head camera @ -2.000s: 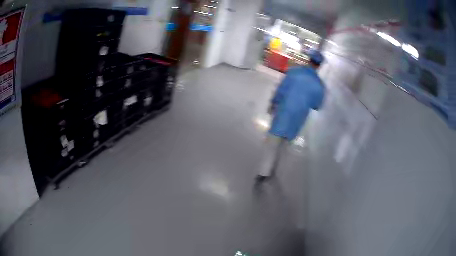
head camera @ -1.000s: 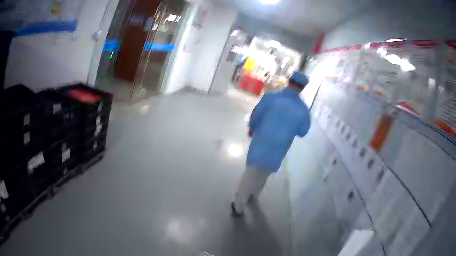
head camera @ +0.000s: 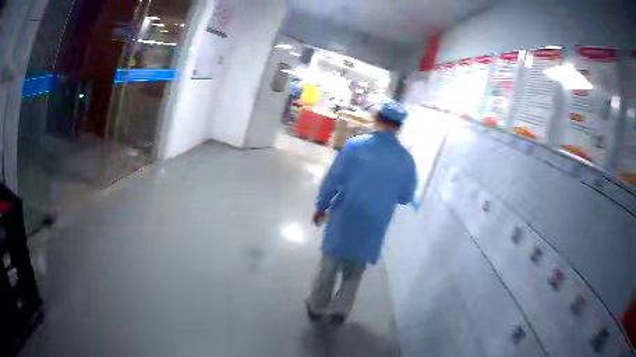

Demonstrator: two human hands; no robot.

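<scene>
Neither of my hands is in the picture. Nearest in front of me, a person in a blue coat and blue cap [head camera: 366, 192] is seen from behind, standing or walking on the grey shiny floor [head camera: 202, 244]. The person's left arm is partly hidden, and a small light blue thing shows at that side; I cannot tell what it is.
Black stacked bins [head camera: 15, 272] are cut off at the left edge. Glass doors with a blue stripe [head camera: 146, 75] stand at the left. White cabinets or lockers [head camera: 516, 230] line the right, under posters [head camera: 537, 90]. A red box [head camera: 315, 125] shows through the bright doorway ahead.
The view has moved forward along the corridor. The black bins have slid out towards the left edge, and the glass doors, doorway and posters show larger. The person remains ahead.
</scene>
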